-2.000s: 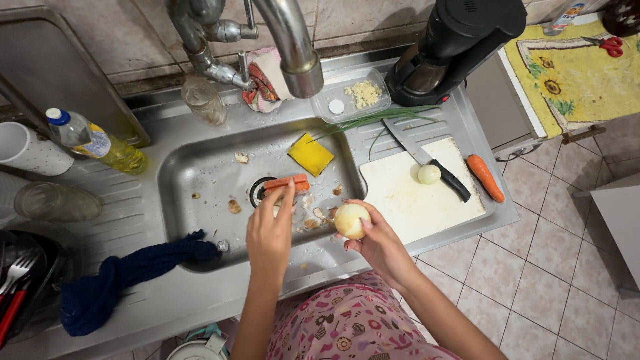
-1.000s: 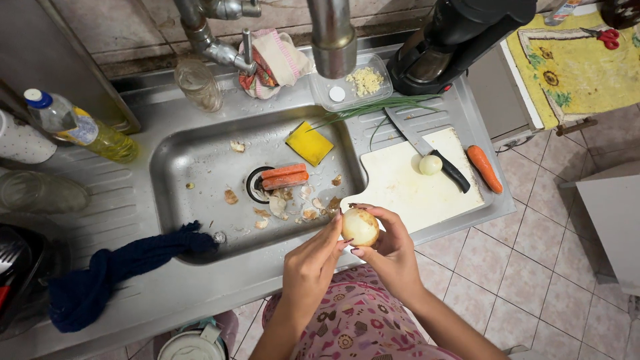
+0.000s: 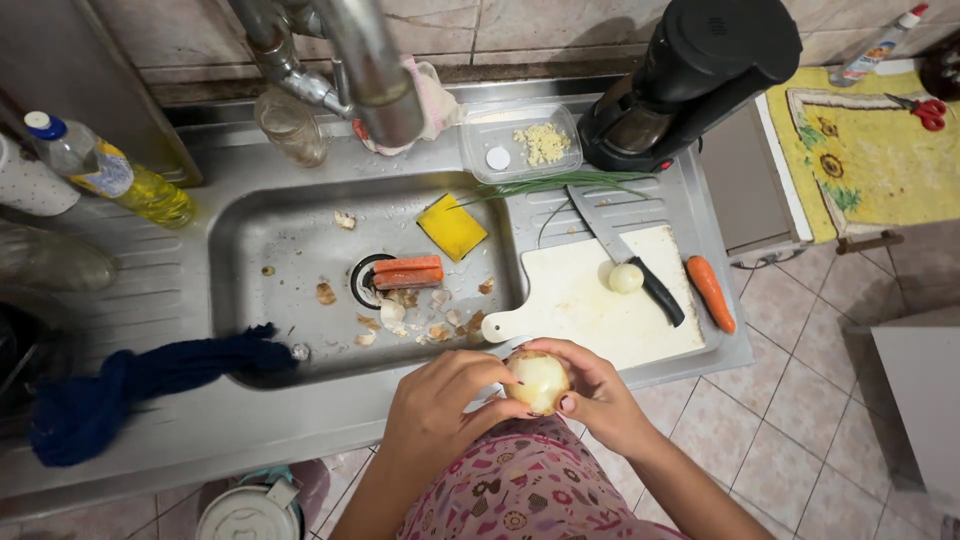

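Observation:
A partly peeled onion (image 3: 538,382) is held in front of the sink's near edge. My right hand (image 3: 596,390) grips it from the right, and the fingertips of my left hand (image 3: 450,397) touch its left side. Orange-handled item (image 3: 409,272), a peeler or carrot pieces (I cannot tell which), lies by the drain among onion skins (image 3: 394,315). On the white cutting board (image 3: 585,322) sit a small peeled onion (image 3: 625,277) and a knife with a black handle (image 3: 658,291). A carrot (image 3: 710,294) lies to the board's right, and green onion stalks (image 3: 555,184) lie behind it.
A yellow sponge (image 3: 452,227) is in the sink (image 3: 255,225). Behind are the faucet (image 3: 386,90), a glass jar (image 3: 291,127), a plastic container of chopped pieces (image 3: 521,142) and a black coffee maker (image 3: 675,82). A dark blue cloth (image 3: 150,382) and an oil-like yellow bottle (image 3: 112,172) stand left.
My left hand has left the orange item by the drain and come to the onion. My right hand has kept hold of the onion throughout.

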